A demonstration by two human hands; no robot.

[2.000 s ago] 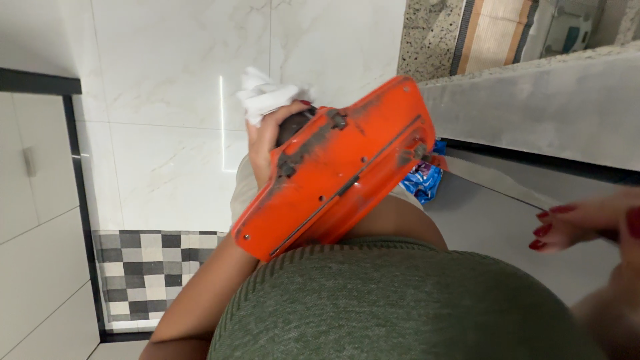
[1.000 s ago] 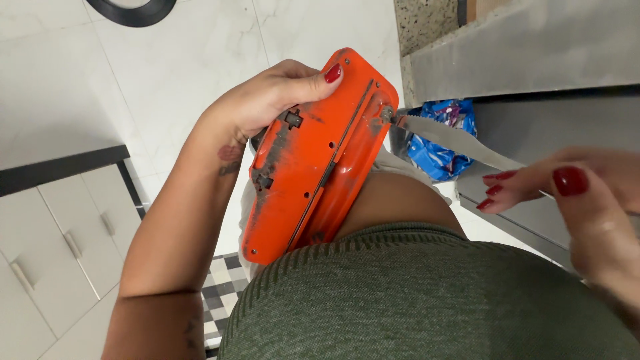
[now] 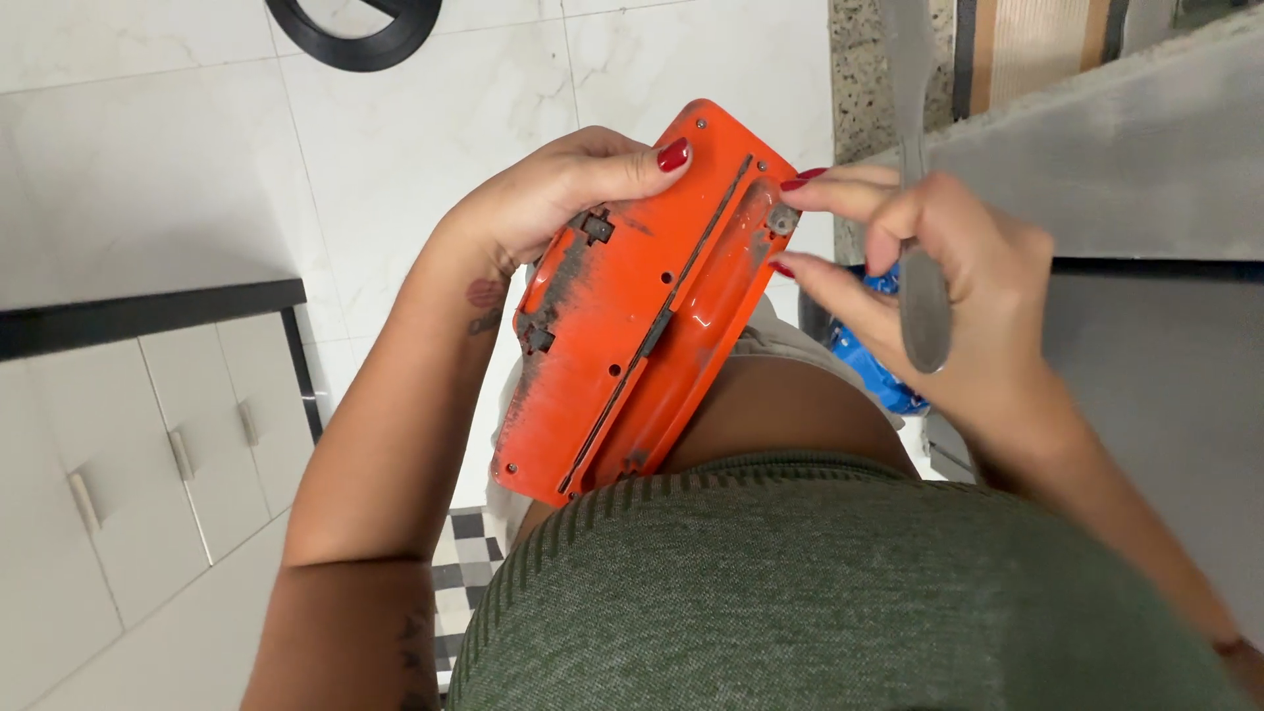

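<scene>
An orange plastic floor-cleaner head (image 3: pixel 632 306), dusty around its slot and small black wheels, is tilted over my lap with its underside facing me. My left hand (image 3: pixel 583 188) grips its upper left edge, the thumb lying on the orange face. At its upper right corner is a round grey part (image 3: pixel 782 219), with the fingertips of my right hand (image 3: pixel 948 267) on either side of it. A metal table knife (image 3: pixel 926 306) is tucked in the fingers of that same hand, its handle end down and its blade upward. Whether the fingertips touch the round part I cannot tell.
A blue plastic package (image 3: pixel 874 370) lies beyond my right hand. Grey drawer fronts (image 3: pixel 1155 415) stand at the right beneath a stone edge (image 3: pixel 1106 148). White cabinets (image 3: pixel 148 444) are at the left, a black ring-shaped object (image 3: pixel 370 49) is on the tiled floor, and a checkered mat (image 3: pixel 464 573) lies below.
My right hand has brought its fingertips to the round part's corner. The knife, whose tip was at that corner, now points upward in the hand. A white cloth seen earliest is out of view.
</scene>
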